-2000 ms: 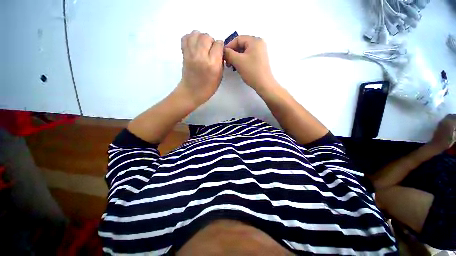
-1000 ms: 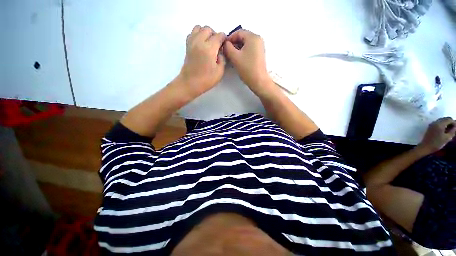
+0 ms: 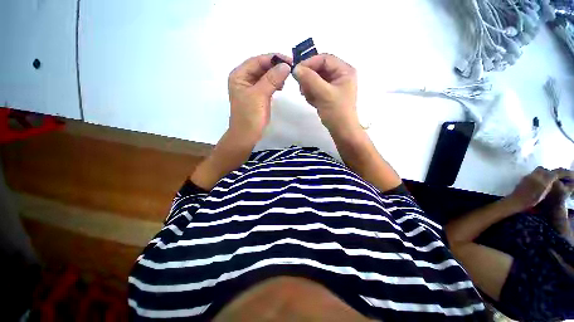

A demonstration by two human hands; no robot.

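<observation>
My left hand [image 3: 253,88] and my right hand [image 3: 328,85] are raised over the white tabletop, fingertips almost touching. My left thumb and forefinger pinch a small dark piece [image 3: 277,60]. My right thumb and forefinger pinch a black connector housing [image 3: 304,50] with a light slit; it sticks up above the fingers. I cannot tell whether the two dark pieces touch. Any wires between the fingertips are too small to tell.
A black phone [image 3: 450,153] lies at the table's right front edge, beside a clear plastic bag [image 3: 503,129]. Cable bundles [image 3: 494,31] lie at the far right. Another person's hands [image 3: 535,188] are at the right edge. A small black dot [image 3: 36,63] is at left.
My hands have turned and opened slightly at the fingertips, so more of the black housing shows, and a dark piece shows in the left fingers. The view has shifted; the other person's hands have come together.
</observation>
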